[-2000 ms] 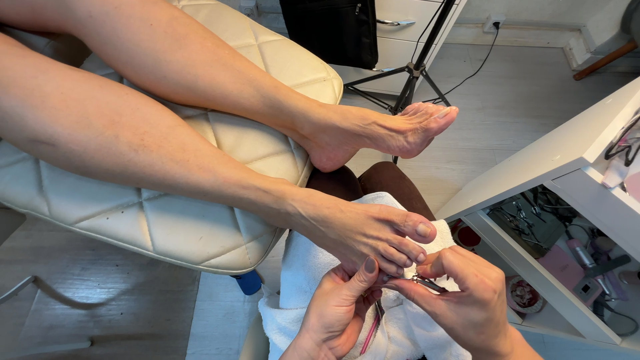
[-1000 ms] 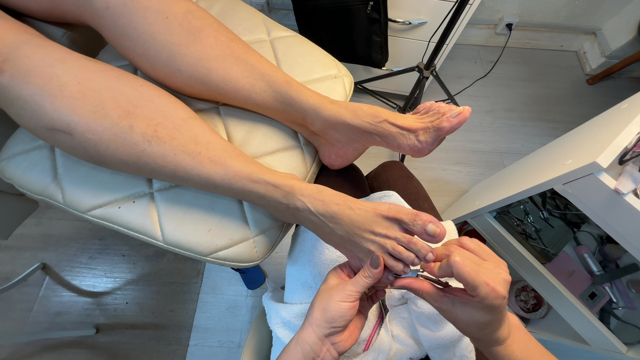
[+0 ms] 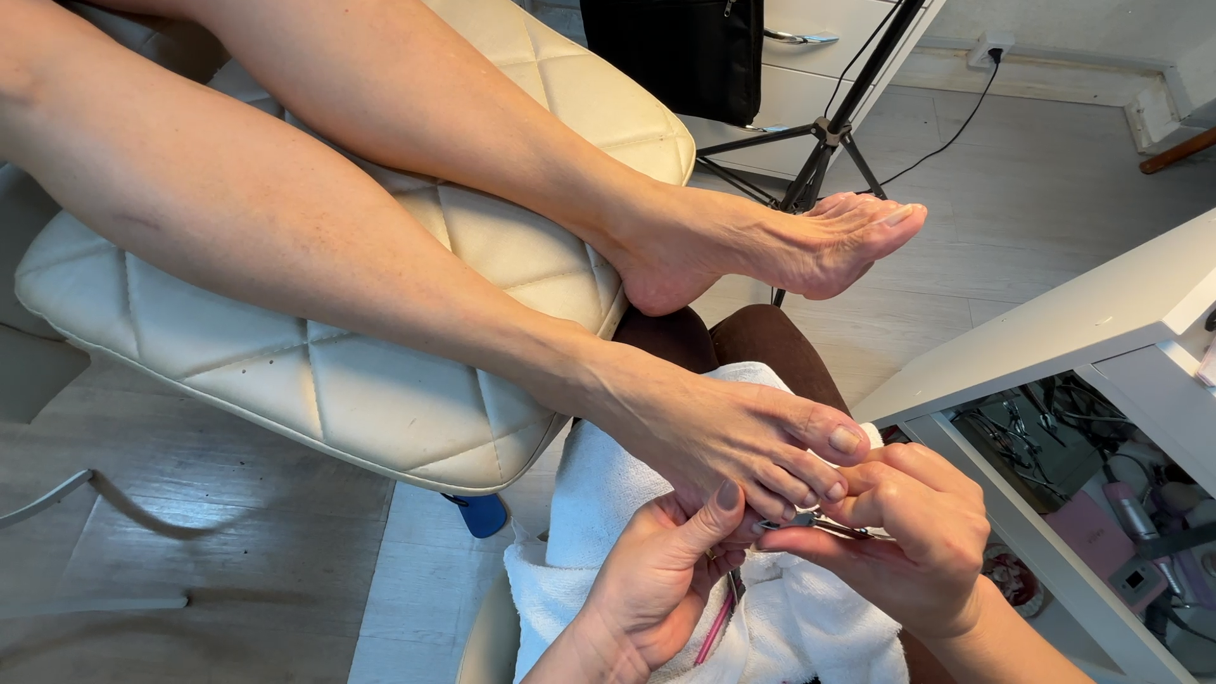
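Observation:
My right hand [image 3: 902, 532] grips metal cuticle nippers [image 3: 817, 522], whose jaws lie at the small toes of another person's near foot [image 3: 684, 418]. My left hand [image 3: 665, 570] holds the outer side of that foot by the little toe, thumb on top. A pink-handled tool [image 3: 717, 622] shows below my left fingers, over a white towel [image 3: 817, 608] spread on my lap; what holds it is hidden. The person's other foot [image 3: 779, 242] rests farther back, its toes pointing right. Exact contact of the nipper tips is too small to tell.
A cream quilted seat [image 3: 380, 399] bears the person's legs. Behind it stand a black tripod [image 3: 826, 138], a black bag [image 3: 674, 57] and a white drawer unit [image 3: 807, 85]. At right, a white cabinet [image 3: 1064, 304] holds metal tools and a pink device [image 3: 1135, 575]. A cord crosses the floor.
The nippers in my right hand have shifted slightly at the small toes. My left hand keeps its hold on the foot.

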